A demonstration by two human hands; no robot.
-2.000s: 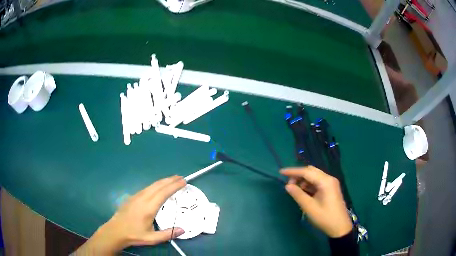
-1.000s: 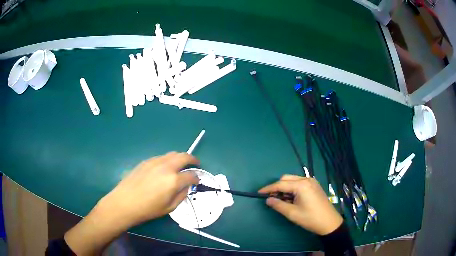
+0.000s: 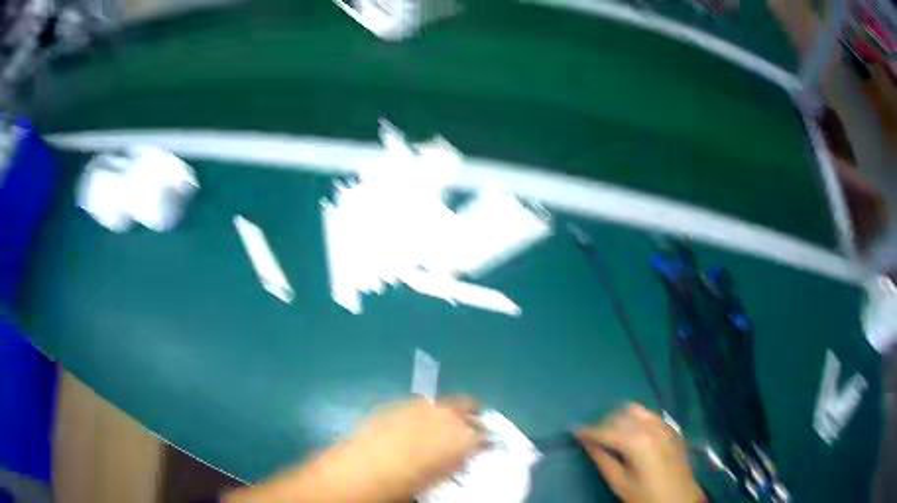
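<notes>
The frame is blurred. A white round housing (image 3: 502,466) lies on the green bench at the bottom centre. My left hand (image 3: 418,444) is over its left part; its fingertips are blurred and partly hidden, so its grip cannot be told. A white stick (image 3: 425,373) stands out beyond my left hand. My right hand (image 3: 639,454), right of the housing, holds a black cable (image 3: 559,442) that runs left to the housing's edge. The cable's other end at the housing is hidden or too blurred to see.
A pile of white sticks (image 3: 393,236) lies mid-bench, with a single stick (image 3: 264,259) left of it. White cups (image 3: 138,189) stand at left. A black cable bundle (image 3: 723,363) and small white sticks (image 3: 836,398) lie right. A blue bin (image 3: 28,393) is at the left edge.
The view has shifted, so things appear lower and further right, and the blue bin shows at left. The cable's blue end was brought from open bench to the housing under my left hand.
</notes>
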